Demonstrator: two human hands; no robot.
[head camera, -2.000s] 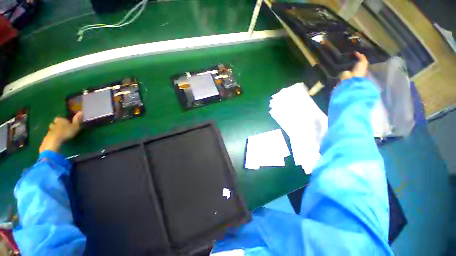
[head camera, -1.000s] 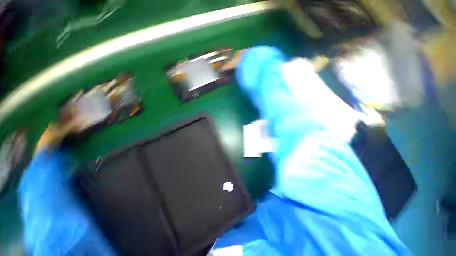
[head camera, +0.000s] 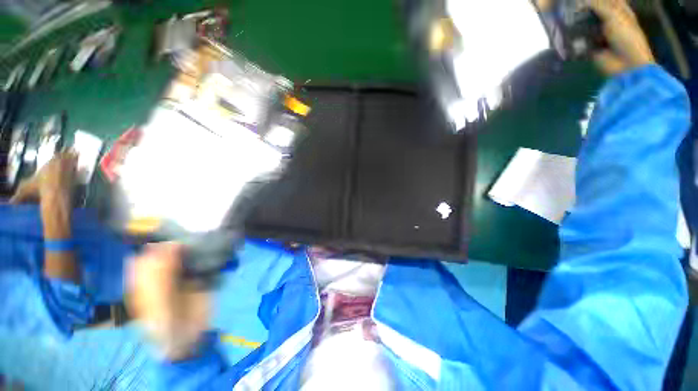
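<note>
My left hand (head camera: 170, 298), blurred, grips the lower end of an open unit (head camera: 203, 168) with a large bright white panel, raised over the tray's left side. My right hand (head camera: 621, 34) grips the right end of a second open unit (head camera: 497, 46), also with a bright panel, held up at the top right. The black two-slot tray (head camera: 409, 164) lies between them; its left part is hidden behind the first unit. A small white scrap (head camera: 444, 209) lies in its right slot.
White liner squares (head camera: 538, 183) lie right of the tray, partly behind my right sleeve. Another person's hand (head camera: 57, 191) and sleeve are at left near several small units. More units (head camera: 96, 47) lie at the upper left, and a red bin (head camera: 121, 153) shows beside my left unit.
Both units have been lifted off the mat and now look much larger and nearer. The view has shifted left and down, bringing another person's hand and my torso into the picture.
</note>
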